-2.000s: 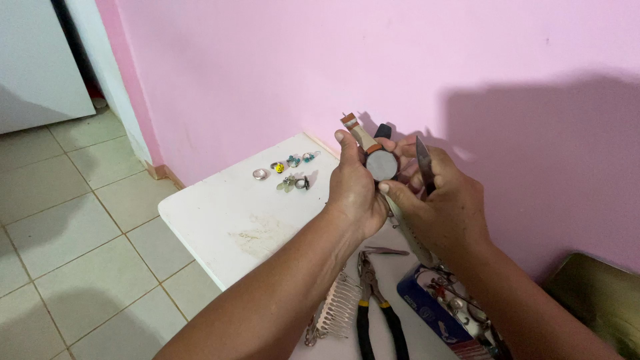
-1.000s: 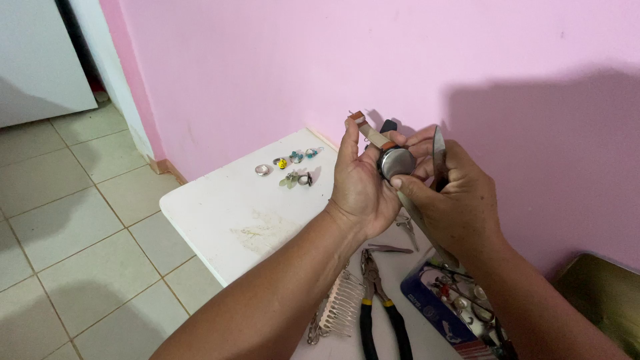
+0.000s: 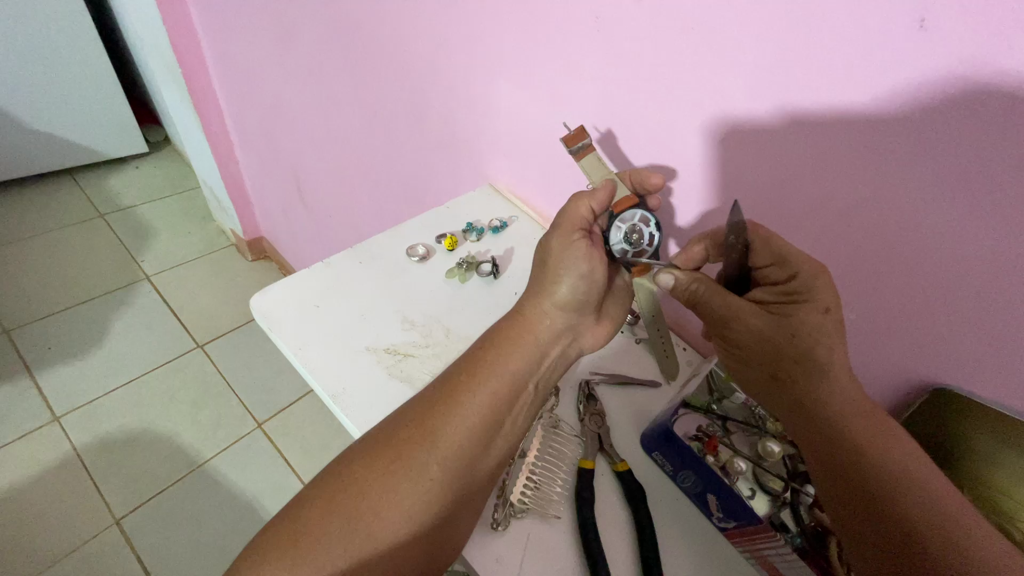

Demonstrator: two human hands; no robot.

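Note:
My left hand (image 3: 580, 272) holds a wristwatch (image 3: 635, 234) by its case, back side up. The watch's back is off and its inside shows a pale ring round a metal centre. One strap half with an orange-brown buckle end points up; the other, with holes, hangs down. My right hand (image 3: 760, 296) holds a dark pointed blade (image 3: 736, 252) between its fingers, tip up. Its thumb and forefinger pinch a thin piece of metal, seen edge-on at the lower rim of the case; it looks like the case back.
On the white table (image 3: 336, 320) lie several rings (image 3: 418, 252), pliers with black and yellow handles (image 3: 596, 448), tweezers (image 3: 624, 380) and a metal hair comb (image 3: 546, 472). A blue box (image 3: 696, 480) of jewellery stands at right. The pink wall (image 3: 400, 96) rises behind.
The smooth metal back that covered the watch case in both earlier frames is off, and the inside shows. My right hand has moved slightly away from the case.

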